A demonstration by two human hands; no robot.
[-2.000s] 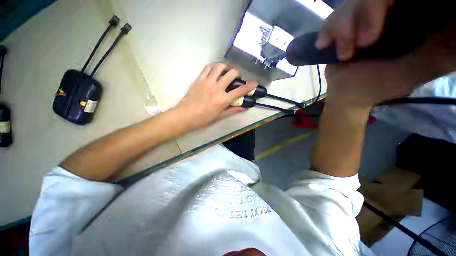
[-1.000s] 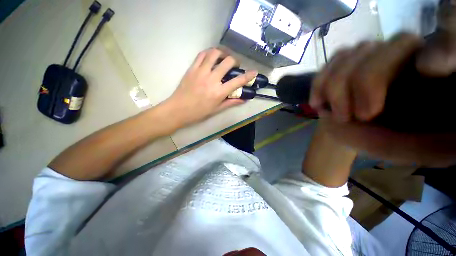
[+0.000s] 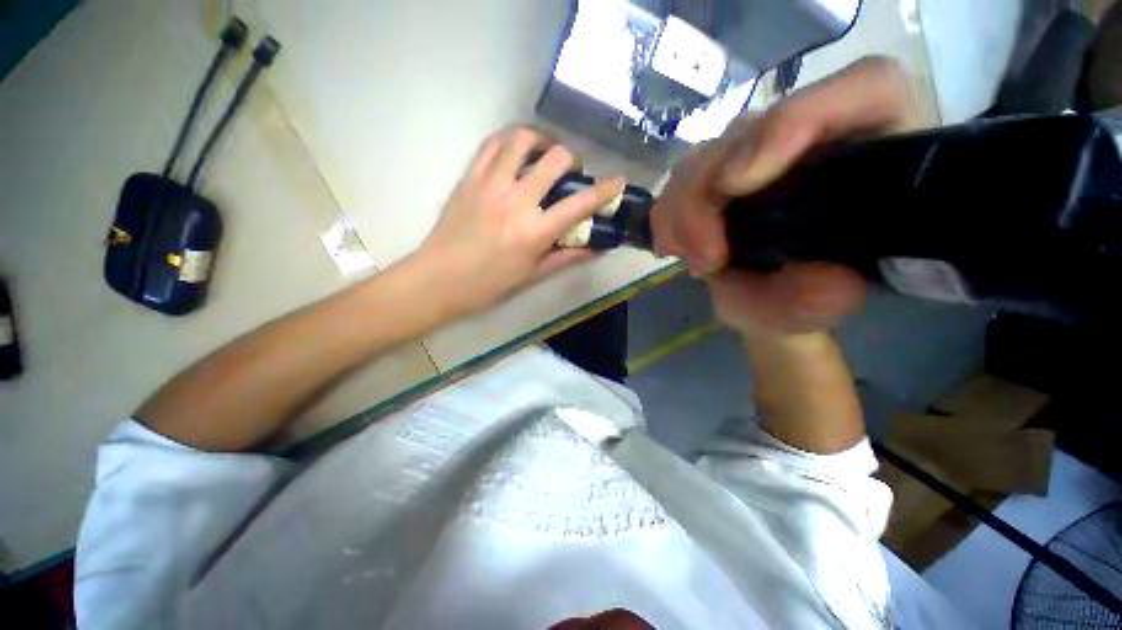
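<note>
My left hand (image 3: pixel 511 228) holds the black plastic housing (image 3: pixel 603 231) on the bench near its front edge. The housing shows as two short dark rounded bodies with cream label bands. My right hand (image 3: pixel 763 209) is closed around the thick black electric screwdriver (image 3: pixel 935 209), which lies roughly level and points left. Its nose end is at the right end of the housing, where my fingers and the tool hide the bit and the cable leads. Whether the bit touches the housing cannot be told.
The screw feeder (image 3: pixel 677 74) stands behind the hands. Another black unit (image 3: pixel 164 243) with two leads lies at the left of the bench (image 3: pixel 381 74); part of one more shows at the left edge. Cardboard (image 3: pixel 972 462) and a fan (image 3: pixel 1077 578) are at lower right.
The screwdriver has moved from the feeder down to the right end of the housing, and its body now shows more fully. My left hand keeps its hold on the housing.
</note>
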